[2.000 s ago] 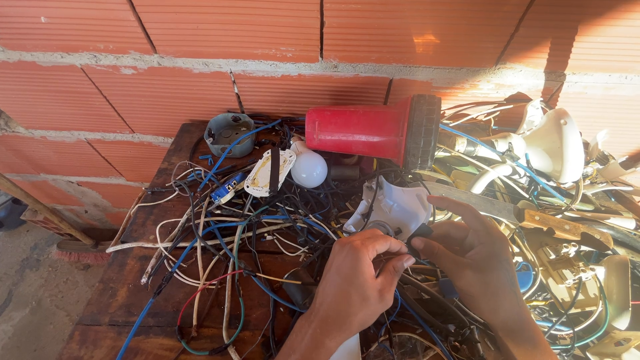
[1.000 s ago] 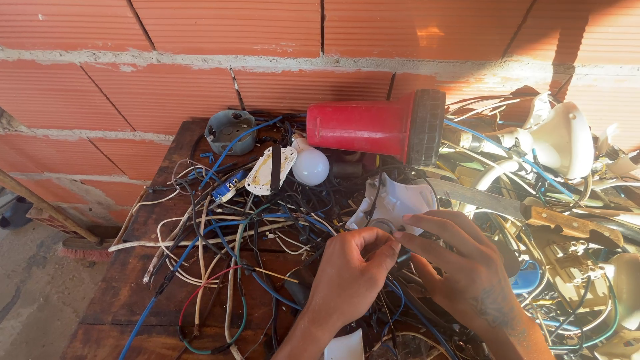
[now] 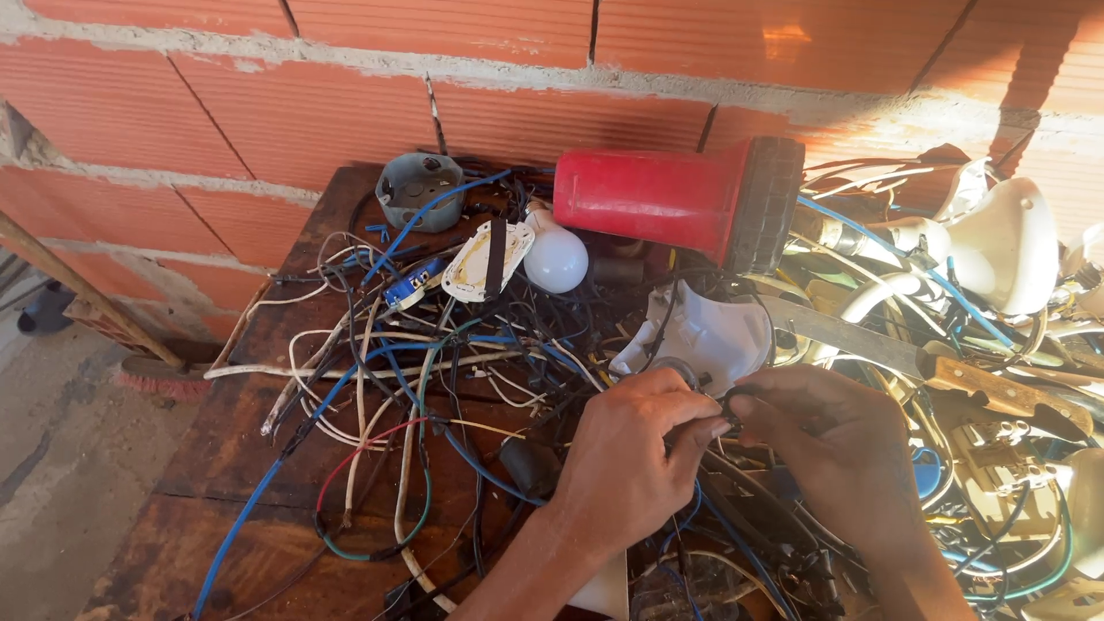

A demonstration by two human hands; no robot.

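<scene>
My left hand (image 3: 634, 461) pinches a small dark piece between thumb and fingertips, and its exact kind is hidden by the fingers. My right hand (image 3: 828, 448) holds a black piece, perhaps tape or cable, close against the left fingertips. A round metallic part (image 3: 677, 371) shows just behind the left knuckles. Beyond the hands lies a broken white plastic housing (image 3: 707, 336). A white light bulb (image 3: 556, 259) rests further back, beside an oval cream plastic plate (image 3: 487, 260) with a black strip across it.
Tangled electrical wires (image 3: 405, 345) cover much of the wooden table (image 3: 259, 517). A red flashlight (image 3: 647, 194) and a grey junction box (image 3: 420, 191) lie near the brick wall (image 3: 517, 121). At right are a wooden-handled knife (image 3: 992, 388), a white lamp fitting (image 3: 1005, 246) and a broom (image 3: 164, 379) leans at left.
The right hand's fingers, stretched over the left fingertips one second ago, are now curled around a black piece slightly to the right. The left hand stays in nearly the same place.
</scene>
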